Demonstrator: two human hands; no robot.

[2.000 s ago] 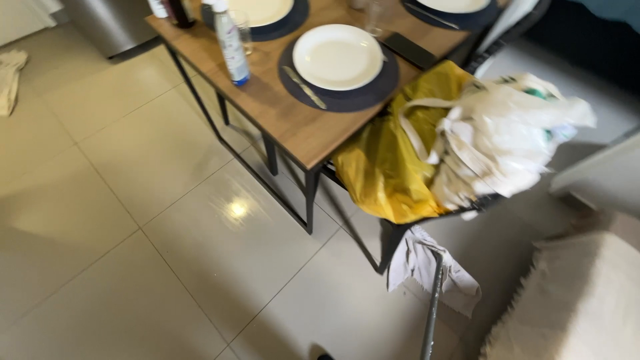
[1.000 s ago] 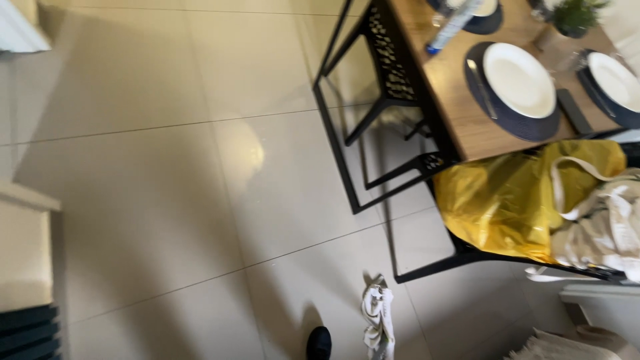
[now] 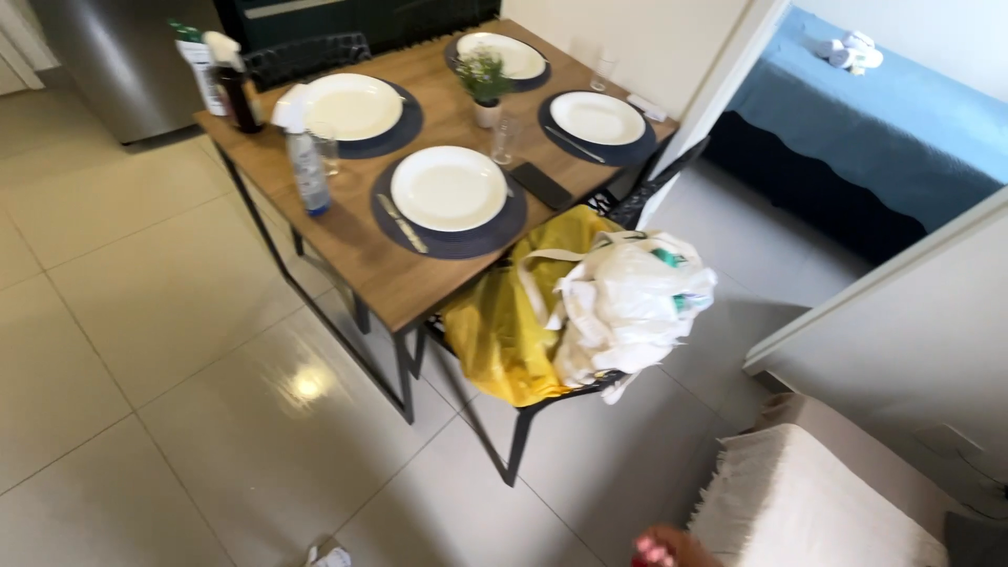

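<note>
At the bottom edge, right of centre, part of my right hand (image 3: pixel 671 548) shows, blurred and cut off; whether it holds anything cannot be told. It is nearest the fringed throw (image 3: pixel 776 488) on the seat. My left hand is out of view. A crumpled white cloth (image 3: pixel 329 557) lies on the tiled floor, cut off by the bottom edge. A yellow bag (image 3: pixel 500 346) and a white plastic bag (image 3: pixel 630 291) rest on a black chair at the wooden table (image 3: pixel 354 264). A clear spray bottle with a blue base (image 3: pixel 309 173) stands near the table's left edge.
White plates (image 3: pixel 449 189) on dark placemats, glasses, a potted plant (image 3: pixel 484 79) and a black phone (image 3: pixel 542 185) are on the table. A dark bottle (image 3: pixel 239 98) stands at its back left corner. Black table legs (image 3: pixel 405 378), chair legs (image 3: pixel 516 449) and a doorway wall edge (image 3: pixel 858 287) bound the floor.
The view has swung strongly. The metal pole standing on the cloth two seconds ago is not in view now. Part of my right hand has come in at the bottom edge.
</note>
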